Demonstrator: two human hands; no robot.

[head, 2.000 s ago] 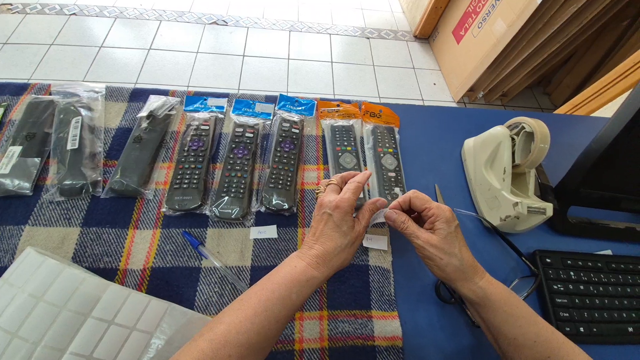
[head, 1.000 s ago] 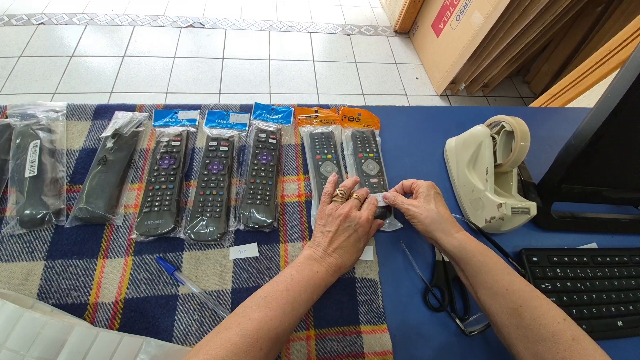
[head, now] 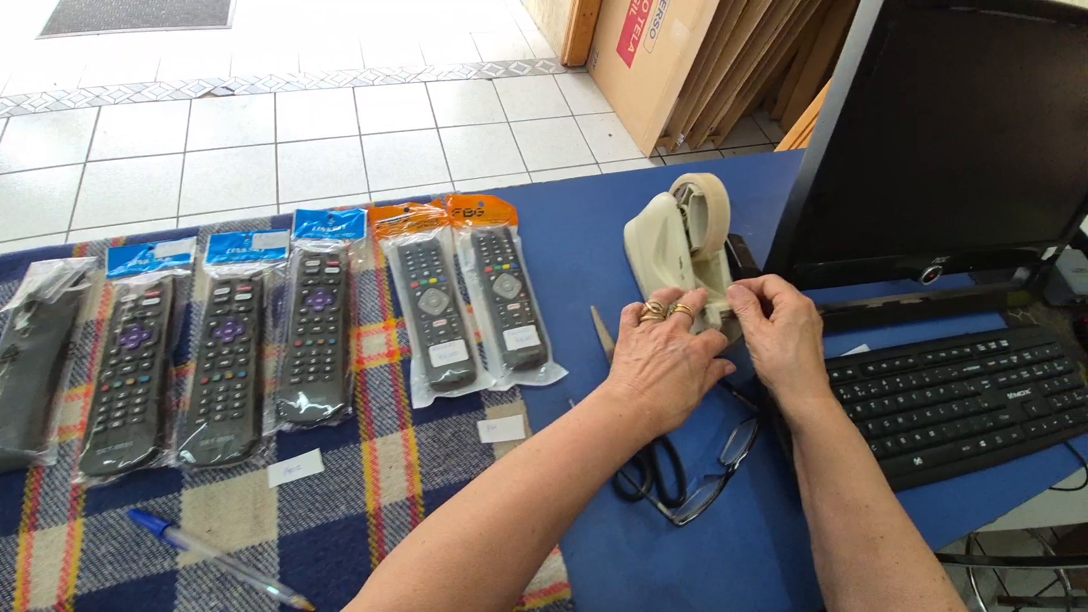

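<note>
My left hand [head: 671, 353], with rings on its fingers, rests its fingertips on the front of a cream tape dispenser [head: 659, 242]. Close beside it, my right hand [head: 775, 327] has thumb and forefinger pinched at the dispenser's front edge; whether tape is between them is too small to tell. A tape roll [head: 707, 214] sits in the dispenser. Two bagged remote controls with orange headers, one [head: 433, 297] and another [head: 507, 289], lie left of my hands, each bearing a small white label. Further left lie several bagged remotes, three with blue headers [head: 319, 327].
Scissors [head: 650, 476] and eyeglasses [head: 705, 497] lie below my wrists. A black keyboard [head: 960, 399] and a monitor [head: 943, 144] stand at right. Paper slips [head: 296, 467] and a blue pen [head: 217, 557] lie on the plaid blanket [head: 408, 561]. Cardboard [head: 637, 68] leans behind the table.
Both hands have moved right, from the rightmost orange-header remote to the tape dispenser. That remote, partly covered by my hands before, now shows its white label. The view has turned right.
</note>
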